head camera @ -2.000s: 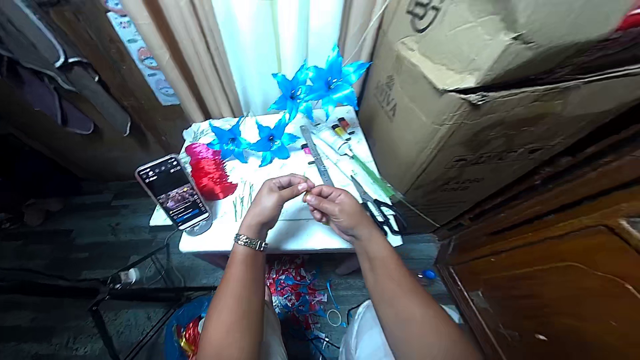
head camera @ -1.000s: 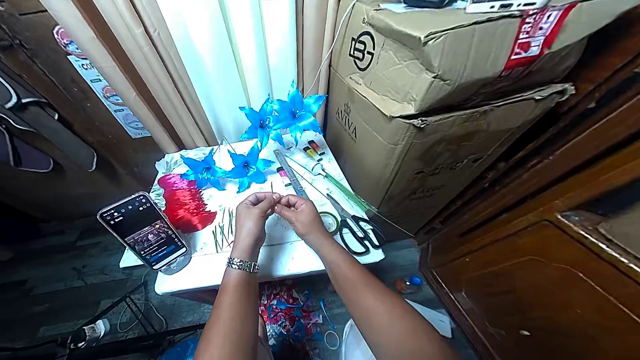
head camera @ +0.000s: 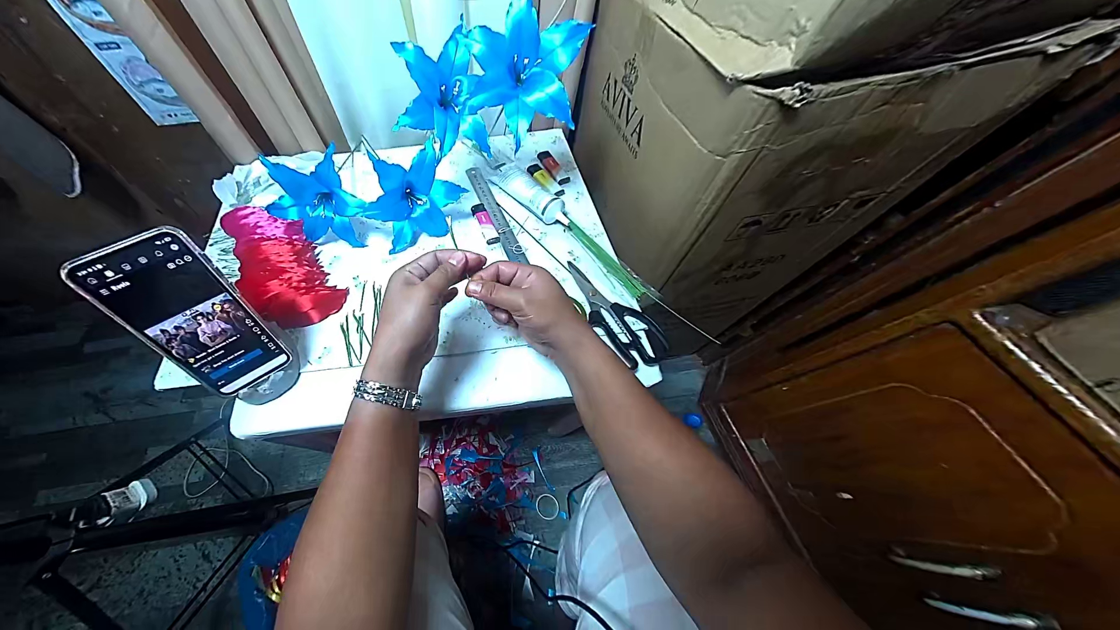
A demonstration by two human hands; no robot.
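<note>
My left hand [head camera: 429,293] and my right hand [head camera: 521,302] meet above the white table [head camera: 499,381], fingertips pinching a thin green stem or wire [head camera: 452,234], mostly hidden by the fingers. Short green wire pieces [head camera: 357,328] lie left of my left hand. Beyond are blue ribbon flowers [head camera: 411,197] and a stack of red ribbon petals [head camera: 284,271]. A steel ruler [head camera: 496,214], a white glue bottle [head camera: 529,192], small colored bottles [head camera: 544,178] and a bundle of green wires [head camera: 604,254] lie behind my right hand. Black-handled scissors [head camera: 617,319] rest to its right.
A phone [head camera: 179,311] stands at the table's left edge. Large cardboard boxes [head camera: 700,166] rise at the right, beside a wooden cabinet [head camera: 892,455]. A black metal stand [head camera: 166,534] is at lower left. Ribbon scraps [head camera: 481,472] litter the floor below the table.
My hands stay close together with fingertips pinched in every frame. The view has shifted and tilted. Nothing on the table has plainly moved.
</note>
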